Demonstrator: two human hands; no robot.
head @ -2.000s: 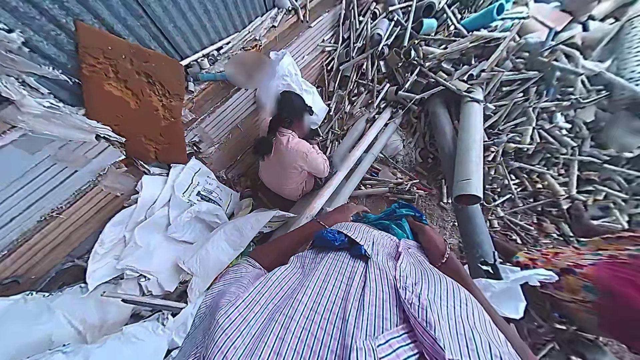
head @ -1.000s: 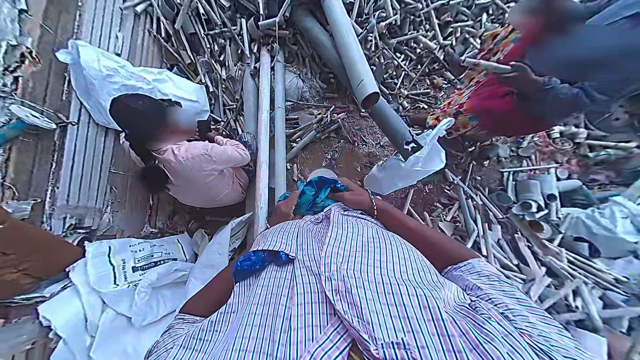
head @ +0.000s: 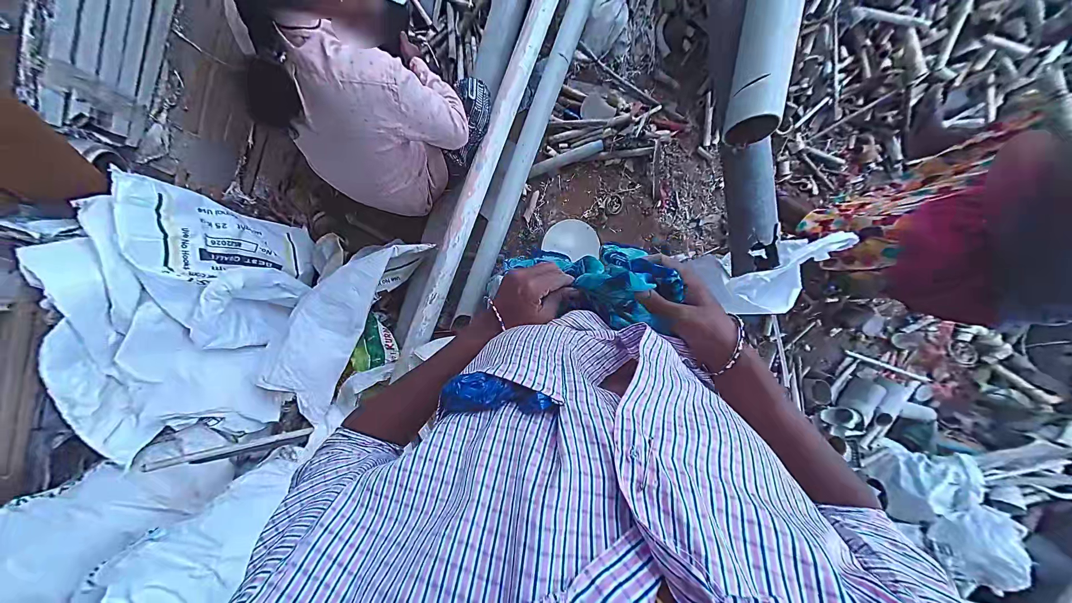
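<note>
A bunched teal and blue cloth [head: 615,280] lies across my lap, just beyond the striped shirt [head: 536,469]. My left hand [head: 528,295] grips its left end, fingers curled in. At its right end my right hand [head: 691,314] pinches the fabric between thumb and fingers. Each wrist wears a thin bracelet. A round whitish object [head: 571,239] shows just past the cloth; what it is I cannot tell. Dark blue fabric [head: 494,394] pokes out at the shirt's left side.
Long pipes [head: 494,159] slant at a seated person in a pink shirt [head: 368,126]. White woven sacks [head: 193,335] are heaped left. A wide grey pipe [head: 764,84] and a torn white sheet [head: 775,276] are ahead right. Another person's red clothing [head: 946,243] shows right, among scattered pipe pieces.
The view has swung and tilted down between frames. Both hands stay at the cloth in my lap. The person at the right held a pale piece one second ago; that hand is not visible now.
</note>
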